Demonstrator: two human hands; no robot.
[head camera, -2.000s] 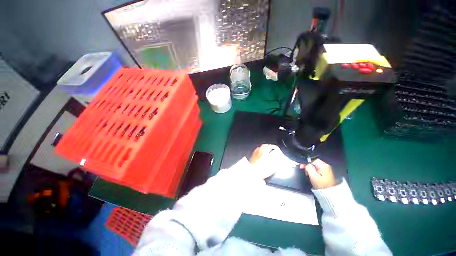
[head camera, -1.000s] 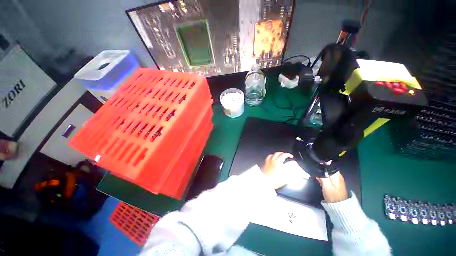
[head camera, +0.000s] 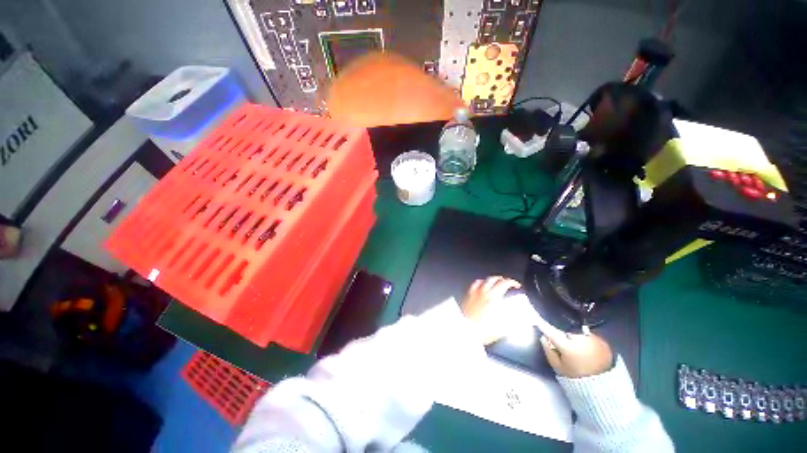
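Note:
The digital microscope (head camera: 730, 199) stands over its black base (head camera: 460, 252), with a bright light spot under the lens. My left hand (head camera: 487, 305) rests at the left of the light, fingertips bent toward it. My right hand (head camera: 580, 352) is at the right, just below the lens, its fingers pointing into the glare. What lies between my fingertips is washed out. The monitor (head camera: 292, 57) shows a magnified circuit board with a blurred orange fingertip shape over it. A white paper slip (head camera: 518, 403) lies along the base's front edge.
A red slotted crate stack (head camera: 257, 203) stands left, with a phone (head camera: 358, 305) beside it. A white tub (head camera: 413, 180) and clear bottle (head camera: 457, 150) stand behind the base. A row of circuit board modules (head camera: 739, 395) lies right, below the black trays (head camera: 761, 265).
The camera view has shifted, so the microscope sits further right. My right hand has drawn back from beneath the lens. The monitor's board image has changed, and an orange fingertip shape has appeared.

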